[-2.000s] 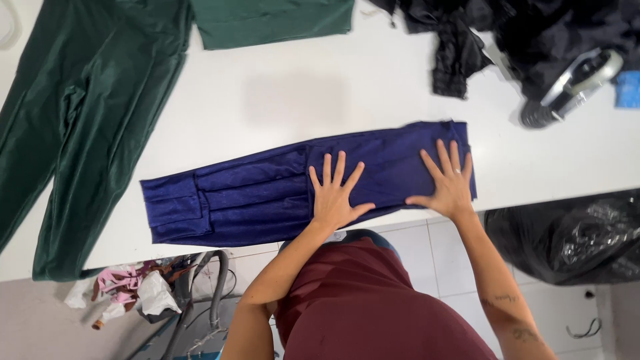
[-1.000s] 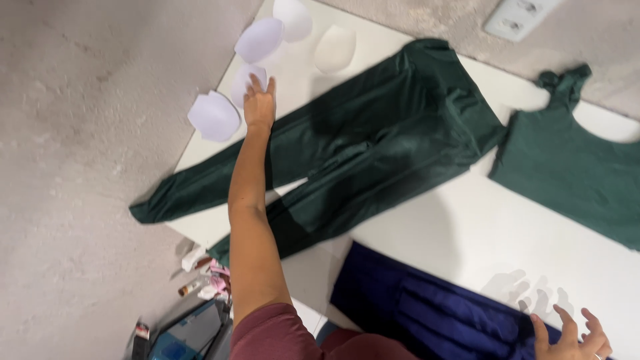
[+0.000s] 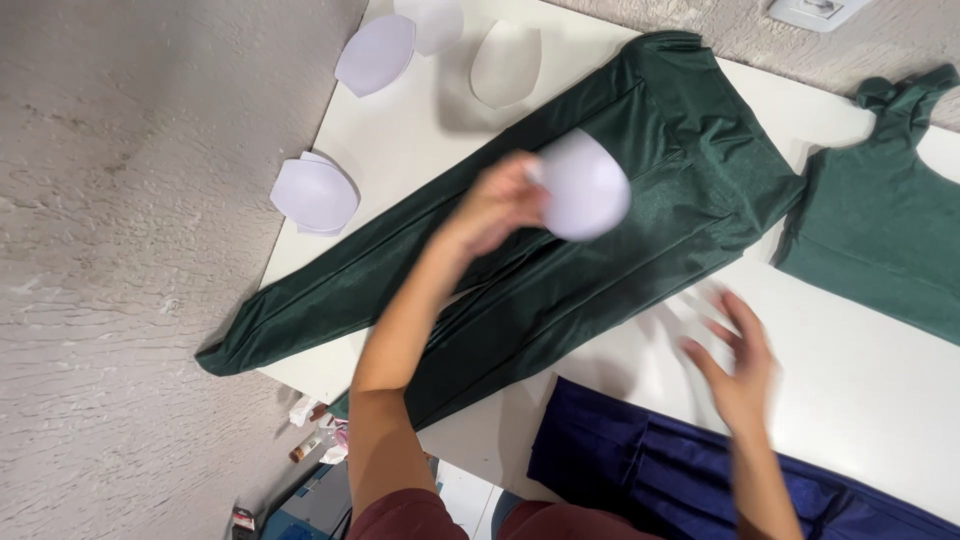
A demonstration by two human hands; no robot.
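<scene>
My left hand (image 3: 504, 202), blurred by motion, pinches a white bra cup pad (image 3: 586, 186) by its edge, above dark green leggings (image 3: 615, 255) spread across the table. With fingers apart and nothing in them, my right hand (image 3: 739, 356) hovers over the table between the leggings and a folded navy blue garment (image 3: 637, 457). More pads lie at the table's far left: a stacked group (image 3: 315, 195) by the edge, a lilac-white one (image 3: 376, 56), another partly cut off at the top (image 3: 431, 22) and a cream one (image 3: 507, 64). A green top (image 3: 877, 217) lies at the right.
A rough textured wall (image 3: 150, 225) borders the white table (image 3: 405, 142) on the left and along the back, where a wall socket plate (image 3: 817, 9) is fixed. Below the near left edge are scraps and small items (image 3: 322, 439) and a blue-grey object (image 3: 315, 502).
My left hand, flat on the navy garment two seconds ago, reached the pads and now holds one over the leggings. My right hand is raised off the navy garment. The view has swung left.
</scene>
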